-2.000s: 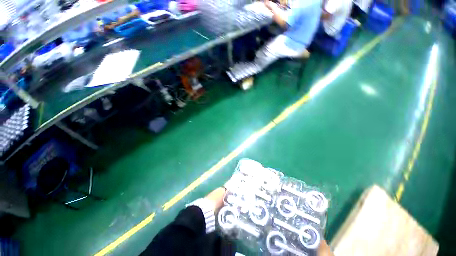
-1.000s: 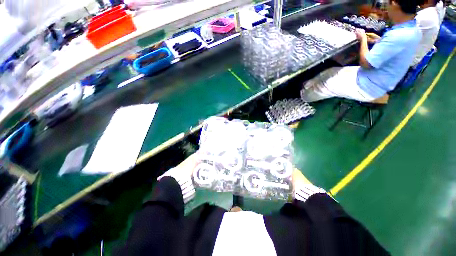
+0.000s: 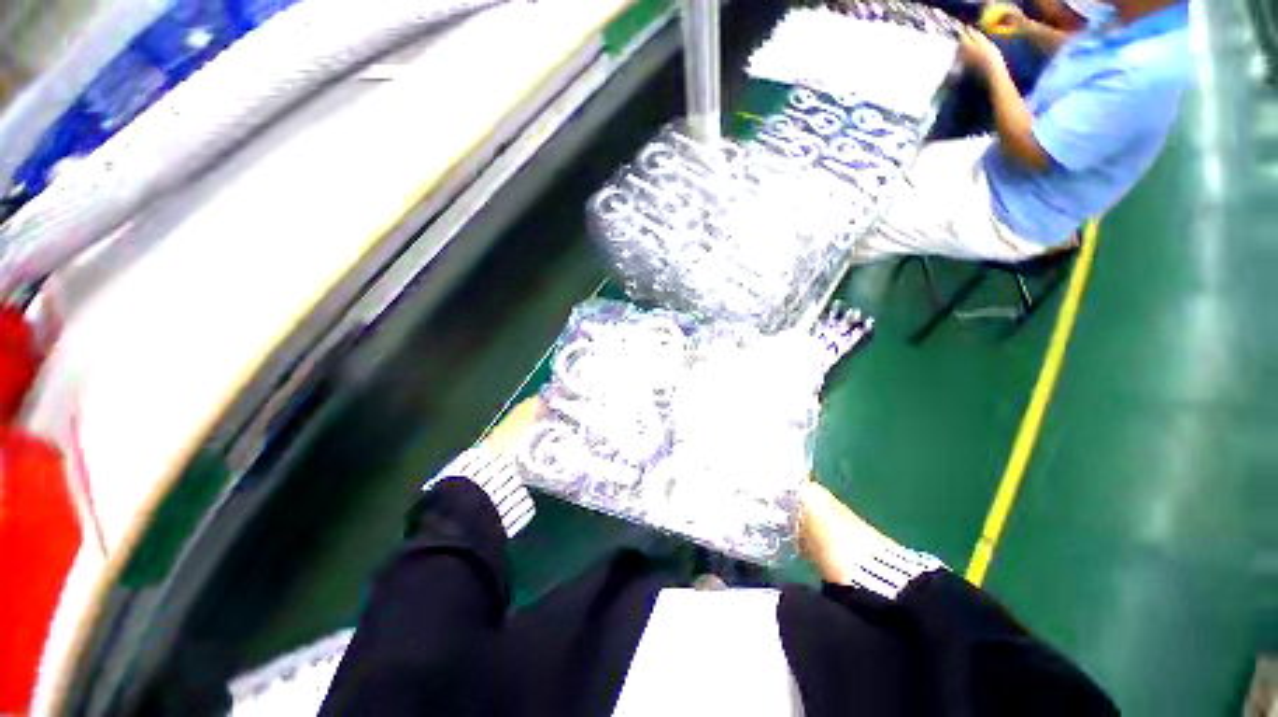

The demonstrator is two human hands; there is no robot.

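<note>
A clear blister tray [image 3: 673,420], or several nested, with ring-and-stem pockets is held in front of me over the bench edge. My left hand [image 3: 516,432] grips its left side. My right hand [image 3: 830,532] grips its right side. The fingers are partly hidden by the tray. A thick stack of blister trays [image 3: 715,224] stands on the bench just beyond the held tray. Glare hides part of the pockets.
A person in a blue shirt [image 3: 1107,126] sits at the right side of the bench beside a white sheet [image 3: 855,56]. A metal post [image 3: 702,70] rises behind the stack. A pale shelf [image 3: 238,280] runs along the left, with red bins [image 3: 35,518] at its edge.
I have moved along the bench with the tray held in both hands. The tray stack and seated person are now nearer. The white sheet and blue bin on the bench have left the view.
</note>
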